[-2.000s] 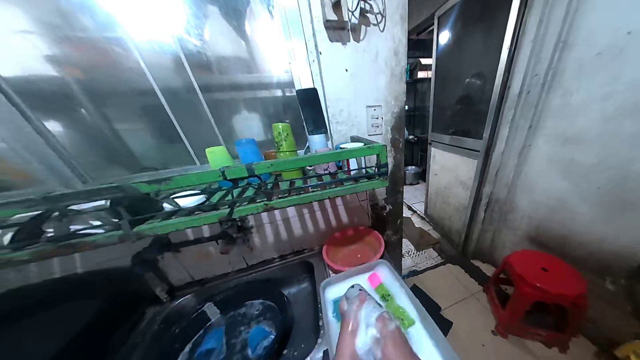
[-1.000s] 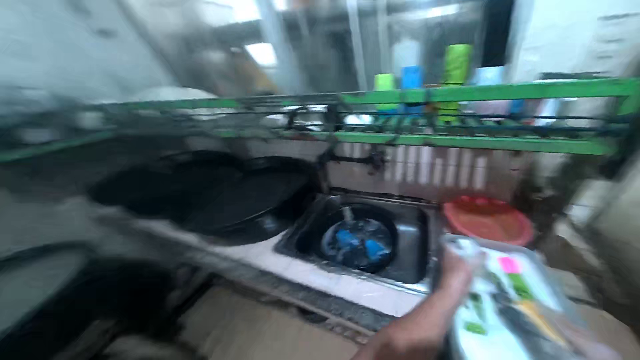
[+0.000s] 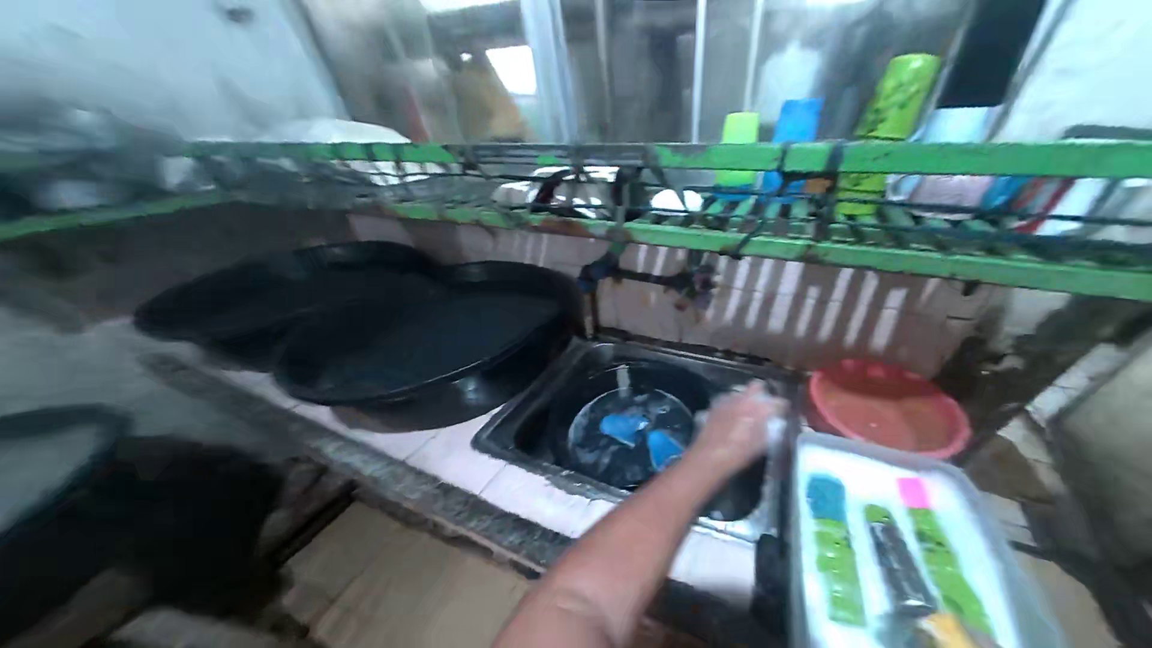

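Note:
My left hand is stretched over the right side of the metal sink, blurred, with white foam or something pale at its fingers; its grip is unclear. Below and left of it, blue items lie in water in a black basin set in the sink. To the right stands a translucent plastic tub with whitish liquid, holding a green and teal item, a green and pink item and a dark item near a yellow-orange piece. My right hand is out of sight.
A red plastic basin stands behind the tub. Large black basins rest on the tiled counter at left. A green rack with cups runs above the tap.
My left hand has moved from the tub to above the sink. My right hand, seen at the tub before, has left the view. The view has swung left since the first frame.

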